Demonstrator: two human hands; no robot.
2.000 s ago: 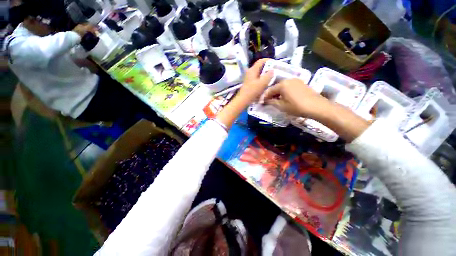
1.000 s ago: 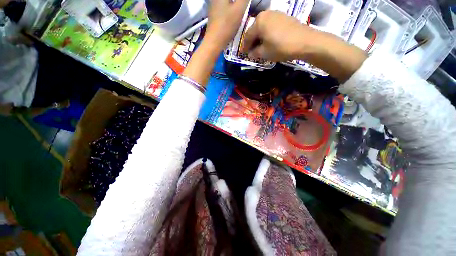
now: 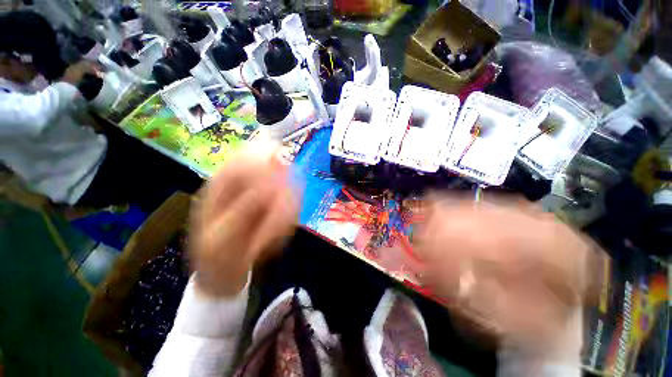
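Note:
Several white open camera housings (image 3: 362, 124) stand edge to edge in a row on the bench, with thin red and yellow wires inside some of them. My left hand (image 3: 247, 210) is blurred, raised over the bench's near edge, left of and nearer than the housings. My right hand (image 3: 508, 269) is also blurred, low at the right, nearer than the row. Neither hand touches a housing. The blur hides whether the fingers hold anything.
Black camera heads in white collars (image 3: 271, 101) crowd the back left. A small carton (image 3: 420, 68) and a pinkish plastic bag (image 3: 549, 74) lie behind the row. A large carton of dark cables (image 3: 103, 305) is beside my lap. Another worker (image 3: 44, 140) sits at the left.
Both hands have left the leftmost housing and moved back towards me, my left hand to the left and my right hand to the right. The view has tilted up again.

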